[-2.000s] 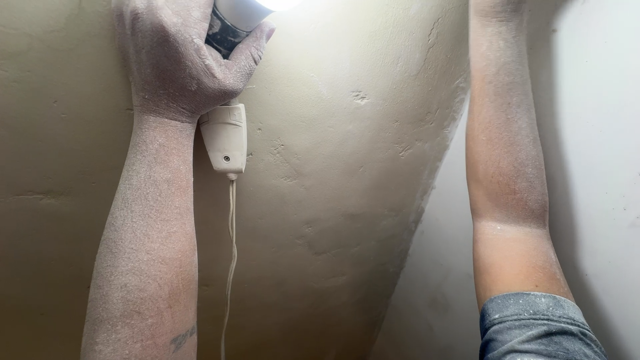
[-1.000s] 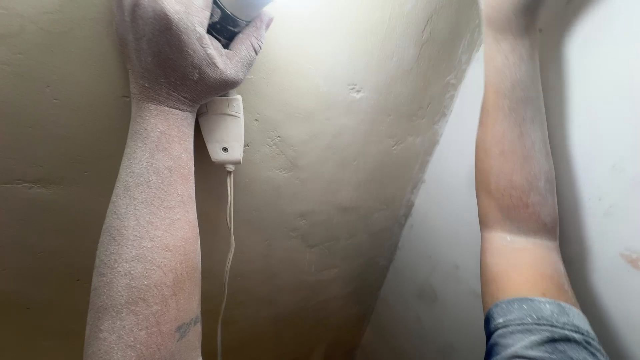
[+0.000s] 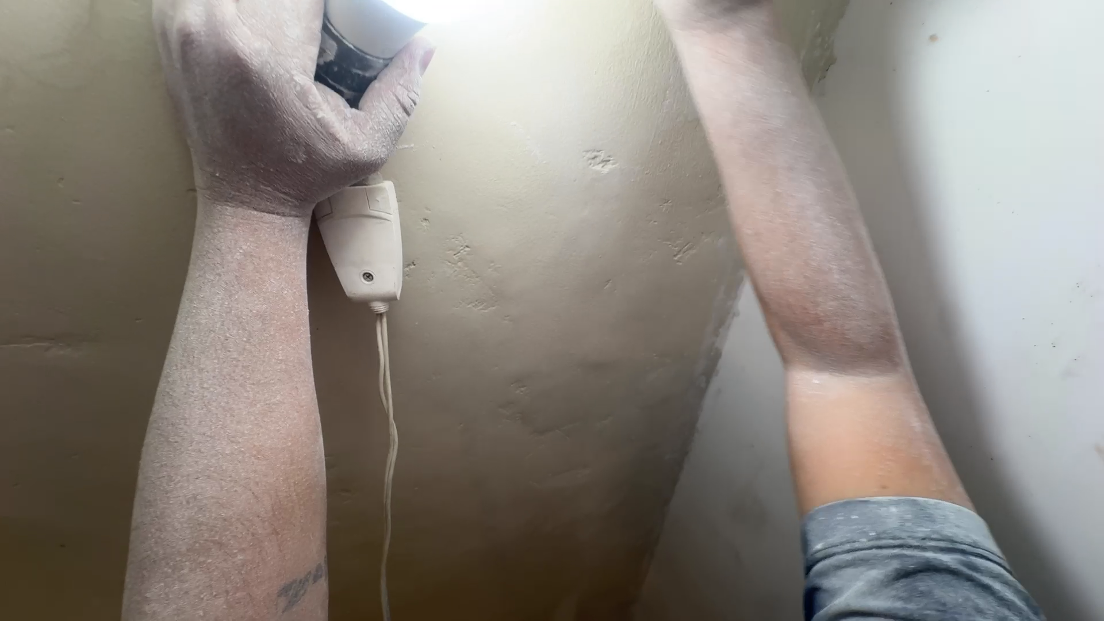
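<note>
At the upper left, dusty with pale powder, my left hand (image 3: pixel 276 112) is closed around the dark base of a lit light bulb (image 3: pixel 371 39), its thumb along the right side. Just below the wrist hangs a cream plastic plug (image 3: pixel 362 241) with a screw in its face, and a thin twin cord (image 3: pixel 388 431) runs down from it. My right arm reaches up at the right, also dusty. Only the edge of my right hand (image 3: pixel 711 7) shows at the top; its fingers are out of frame, so what it holds or touches is hidden.
A yellowish plastered surface (image 3: pixel 517 371) with dents and scratches lies behind the left arm and the cord. It meets a whitish wall (image 3: pixel 1018 216) along a rough slanting edge. The right arm throws a shadow on that wall.
My right forearm now leans further left at the top than a second ago, and the right hand has moved left. The left hand keeps its hold on the bulb.
</note>
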